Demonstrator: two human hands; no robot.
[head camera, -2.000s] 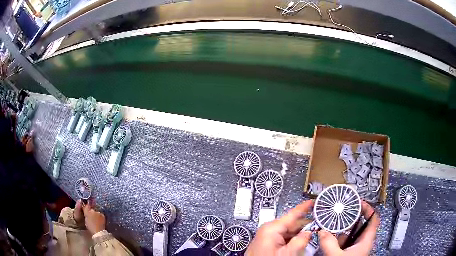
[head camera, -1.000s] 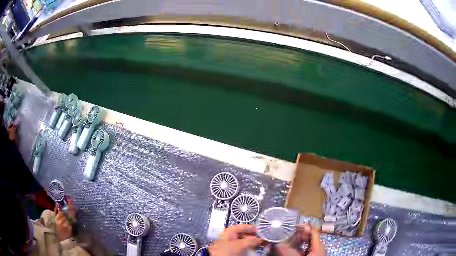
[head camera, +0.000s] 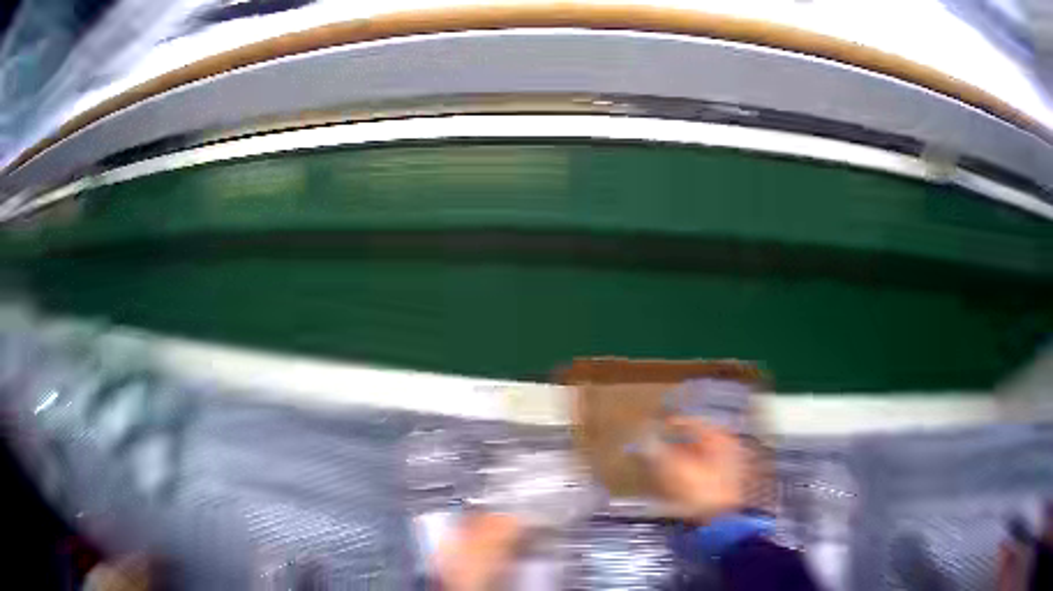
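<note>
The view is strongly blurred. The brown cardboard box (head camera: 612, 439) stands at the belt edge, right of centre. My right hand (head camera: 699, 468), with a blue cuff, reaches over the box at the pale grey-white parts (head camera: 710, 398). Whether its fingers hold a part cannot be told. My left hand (head camera: 479, 554) is low in the view, left of the box, beside a whitish smeared shape (head camera: 433, 533). Its grip is too blurred to tell. Whitish smears lie between my left hand and the box; no single fan can be made out.
The wide green belt (head camera: 520, 300) runs across beyond the box, with a white-topped shelf beyond it. Silver bubble wrap (head camera: 300, 485) covers the bench. Blurred pale green shapes (head camera: 139, 439) lie left. Parts of other people show at the lower left and lower right edges.
The view has turned and blurred, and the box appears further left. My hands have moved apart; my right hand has gone to the box, my left is lower left.
</note>
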